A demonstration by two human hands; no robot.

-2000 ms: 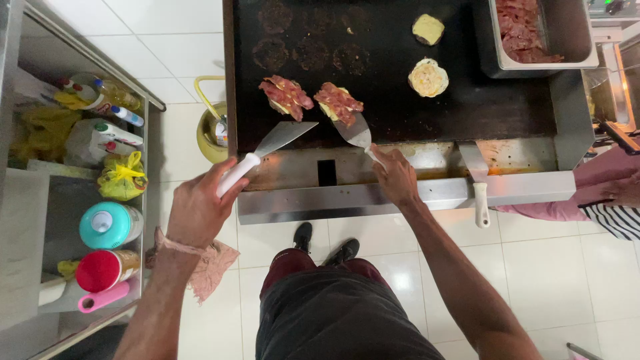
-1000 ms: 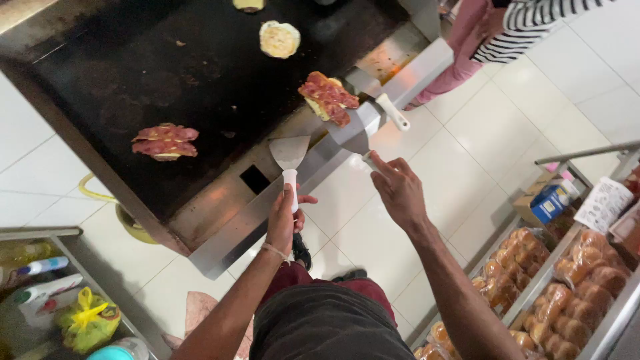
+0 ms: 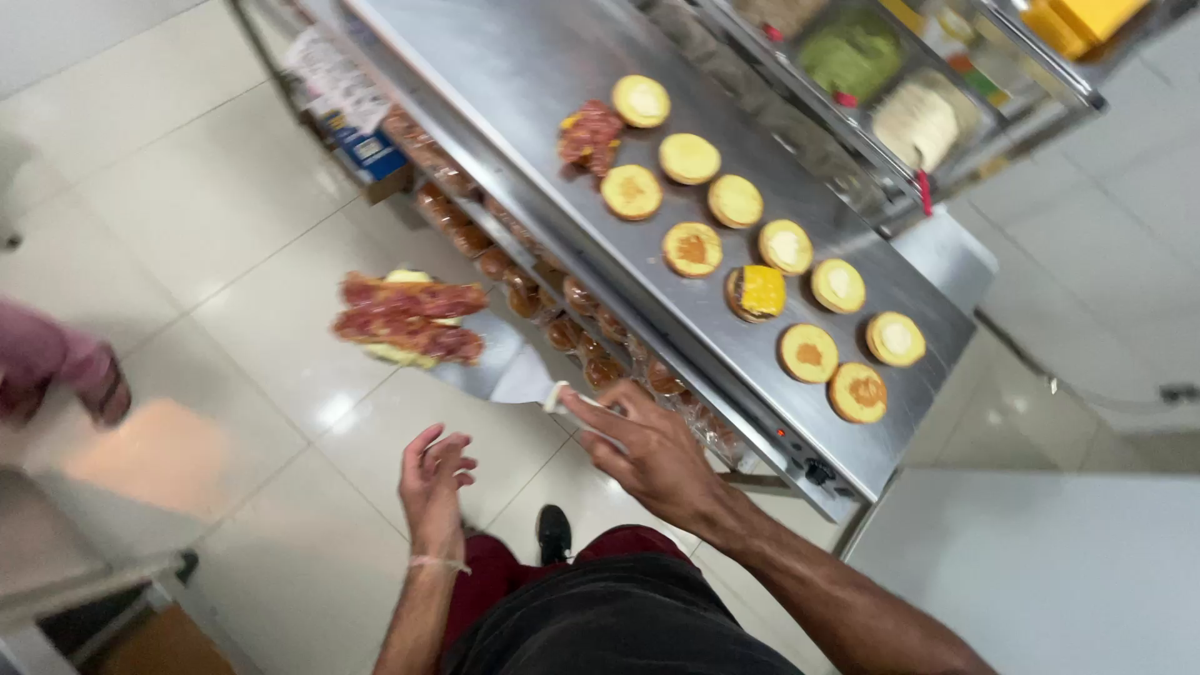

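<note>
My right hand [image 3: 647, 450] grips the white handle of a metal spatula [image 3: 511, 370], whose blade carries strips of cooked bacon [image 3: 408, 314] over a pale yellow layer, above the tiled floor. My left hand [image 3: 436, 483] is empty, fingers apart and slightly curled, to the left of the spatula. Beyond them, a steel worktop [image 3: 525, 103] holds several toasted bun halves [image 3: 692, 249]. One patty with melted yellow cheese [image 3: 756, 292] lies among them. A portion of bacon with yellow cheese [image 3: 591, 138] sits near the far left of the bun halves.
Bagged buns [image 3: 525, 295] fill the shelves under the worktop, beside a blue box [image 3: 370, 150]. Behind it a rack holds trays of green filling [image 3: 851, 56] and a white filling [image 3: 914, 122]. A person's pink-clad leg [image 3: 47, 356] shows at far left.
The view has swung from the griddle to the worktop. My left hand has let go of its spatula. The bacon portion on my right spatula has moved away from the griddle.
</note>
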